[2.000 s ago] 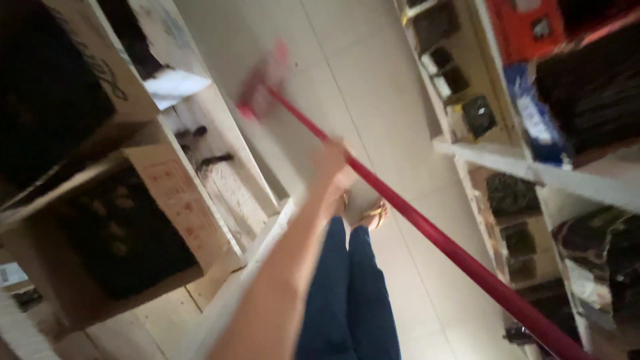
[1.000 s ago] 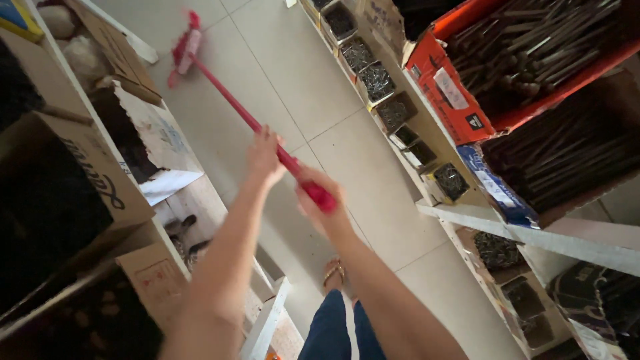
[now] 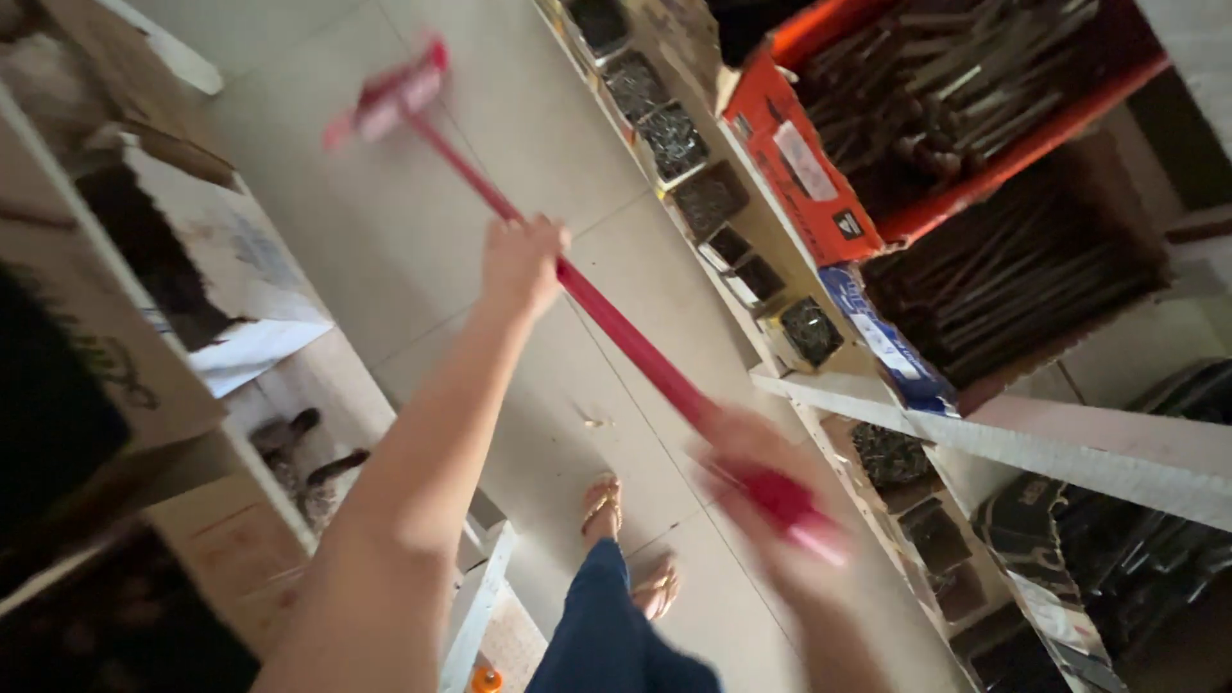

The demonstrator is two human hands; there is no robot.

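A red broom with a long handle (image 3: 635, 346) runs diagonally across the view. Its head (image 3: 395, 96), blurred, rests on or just over the tiled floor at the upper left. My left hand (image 3: 525, 260) is closed around the middle of the handle. Near the handle's top end, my right hand (image 3: 756, 472) grips it, blurred by motion, and the pinkish tip sticks out past the hand. A small bit of debris (image 3: 598, 422) lies on the floor between the handle and my sandaled feet (image 3: 603, 505).
Shelving with torn cardboard boxes (image 3: 221, 221) stands at the left. On the right, a white shelf frame (image 3: 1011, 452) carries an orange-red box (image 3: 808, 183) of metal rods and several small bins of hardware (image 3: 672, 140). A narrow tiled aisle runs between.
Two seconds ago only one hand showed on the handle; since one second ago both are on it. From then to now, my hands have moved farther apart along the handle.
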